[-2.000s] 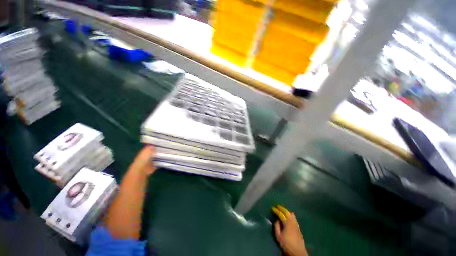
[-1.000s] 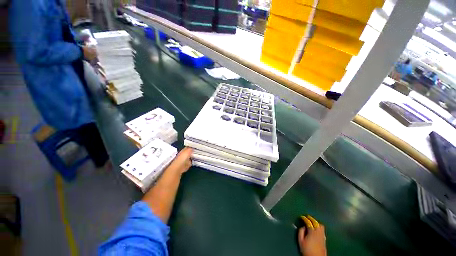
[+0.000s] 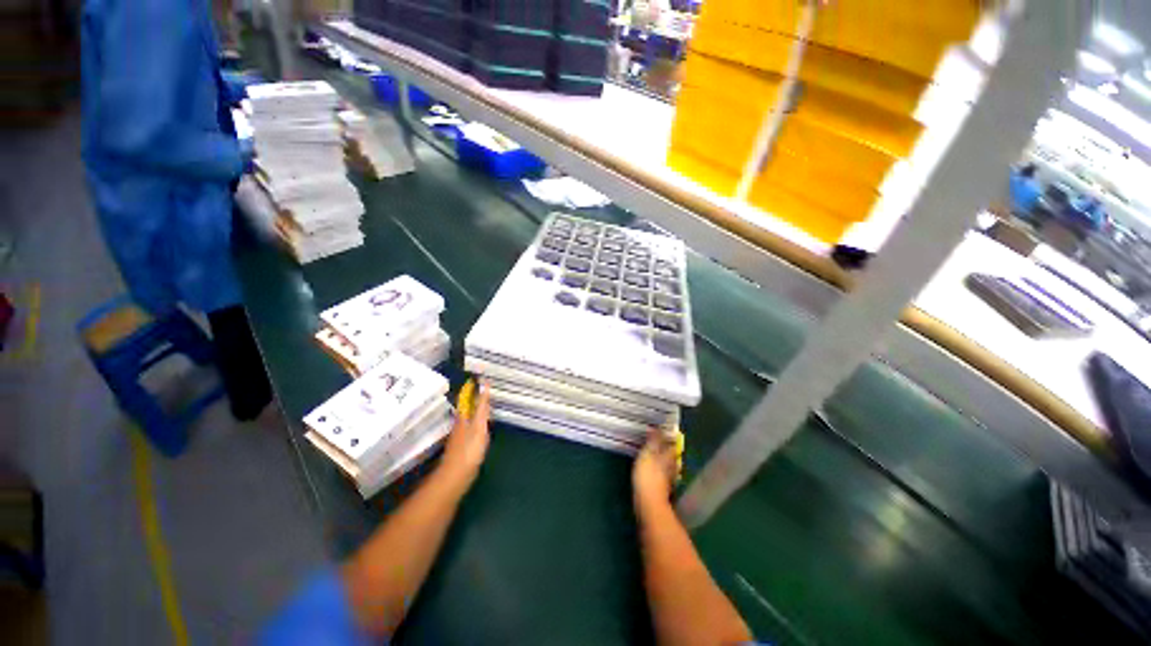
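Note:
A stack of white compartment trays (image 3: 581,328) lies on the green belt in front of me. The top tray has dark round products in many of its pockets, and its near part is bare white. My left hand (image 3: 470,435) is at the stack's near left corner, with yellow finger cots showing. My right hand (image 3: 656,464) is at the near right corner, also with yellow on a finger. Both hands hold the stack between them; some fingertips are hidden. Two short piles of white retail boxes (image 3: 379,410) stand just left of my left hand.
A grey metal post (image 3: 858,297) rises right of the stack. Above is a white shelf with yellow-orange boxes (image 3: 789,107) and dark cases (image 3: 537,44). A tall white box stack (image 3: 303,170) stands far left beside a person in blue (image 3: 158,152). A blue stool (image 3: 152,366) is in the aisle.
My right hand has moved up and left from the belt to the stack's near right corner. My left hand stays at the left corner, its yellow-covered finger now visible.

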